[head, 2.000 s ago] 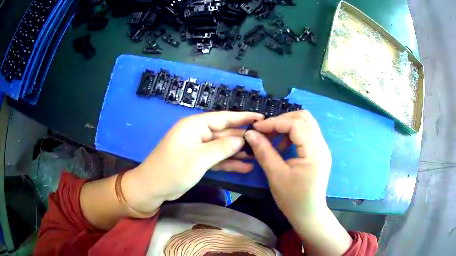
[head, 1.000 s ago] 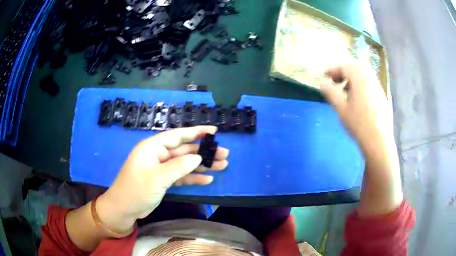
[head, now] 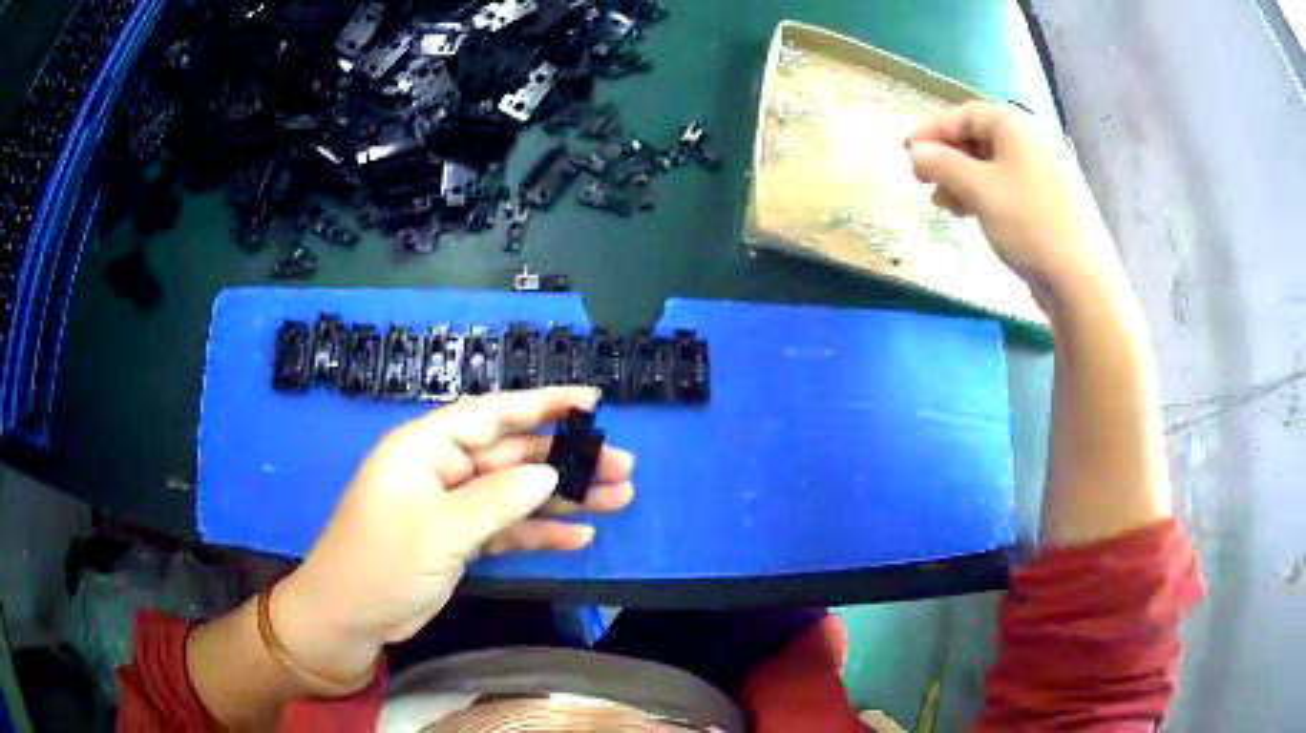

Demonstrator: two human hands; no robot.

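Observation:
My left hand (head: 444, 494) holds a small black plastic housing (head: 577, 453) between thumb and fingers, above the blue board (head: 816, 458). My right hand (head: 1003, 186) is over the shallow cardboard box (head: 831, 172) of tiny silvery pieces, thumb and forefinger pinched together. Whether a tiny piece is between these fingertips cannot be seen. A row of finished black units (head: 520, 358) stands side by side on the blue board, just beyond my left hand.
A heap of loose black parts (head: 387, 129) lies on the green bench top (head: 688, 229). One small part (head: 542, 281) lies just beyond the board's far edge. Stacked blue sheets (head: 65, 244) stand at the far left.
My right hand has left the black housing and moved right to the box. My left hand still holds the housing. The view has shifted, so the board and row appear further left.

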